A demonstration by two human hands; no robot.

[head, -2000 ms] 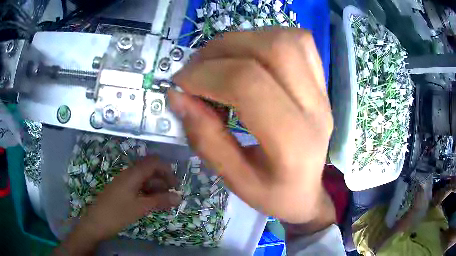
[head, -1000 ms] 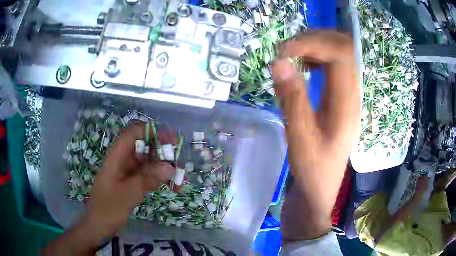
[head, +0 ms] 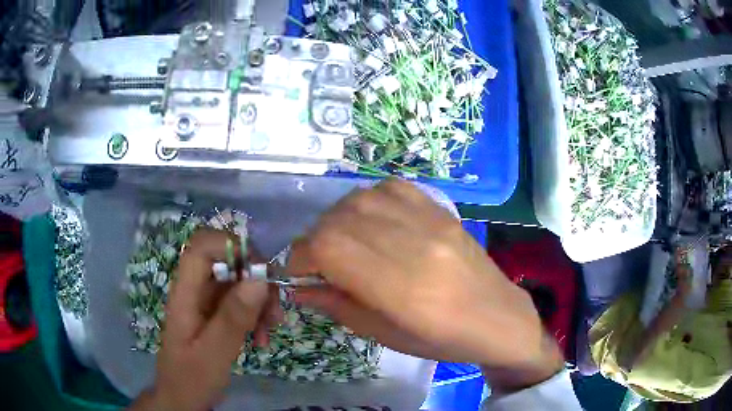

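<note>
My left hand [head: 213, 301] is over the parts tub [head: 401, 385], its fingertips closed on a few wire leads [head: 241, 270] with white blocks and green strands pointing up. My right hand [head: 417, 269] is beside it over the tub, palm down. Its fingertips meet at a thin silvery-white lead [head: 298, 281] close to the left fingertips; the tips are partly hidden and blurred. The machine's clamp blocks [head: 201, 120], with a bright green spot between them, are above the tub, and no hand touches them.
A blue bin [head: 502, 160] piled with green leads is behind the machine at its right. A long white side tub [head: 554, 193] of the same parts is farther right. A person in yellow [head: 658, 345] is at lower right. Red items show at far left and right of my wrist. A teal crate edge [head: 40, 281] is at left.
My right hand was at the machine, then over the blue bin, and has come down and left to my left hand. My left hand has risen from among the loose parts with leads in its fingers.
</note>
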